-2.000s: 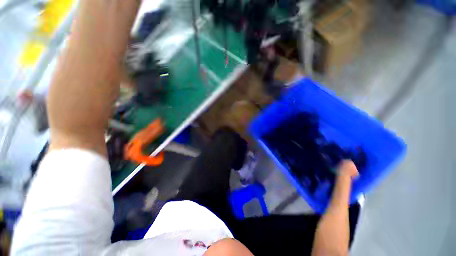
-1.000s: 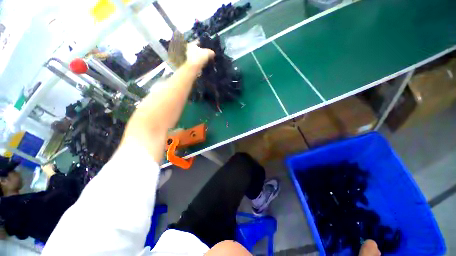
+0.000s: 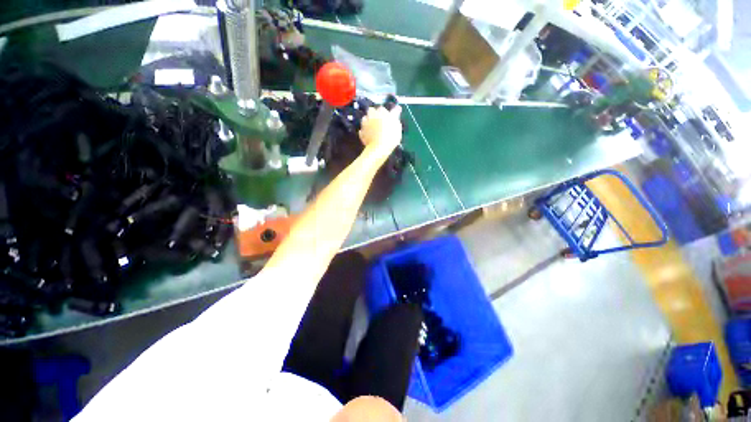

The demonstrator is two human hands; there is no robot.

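My left hand (image 3: 380,129) reaches across to the smaller pile of black corded parts (image 3: 375,177) right of the press. Its fingers are curled, with black bits at the fingertips; whether it grips any cannot be told. My right hand is not in view. The green lever press (image 3: 254,152), with a red ball knob (image 3: 336,83), stands left of my forearm. Its orange base block (image 3: 265,237) is partly behind my arm. A blue tote (image 3: 469,309) with black parts is on the floor by my right leg, which partly covers it.
A large heap of black cylinders (image 3: 90,198) covers the bench left of the press. A clear plastic bag (image 3: 366,72) and a brown cardboard piece (image 3: 468,49) are behind the pile. A blue trolley (image 3: 580,216) stands on the floor to the right. A blue stool (image 3: 62,375) is at lower left.
The view has turned, bringing the press and large heap closer. My left hand stays at the smaller pile. My right hand, earlier in the tote, has left view. The tote now sits against my leg.
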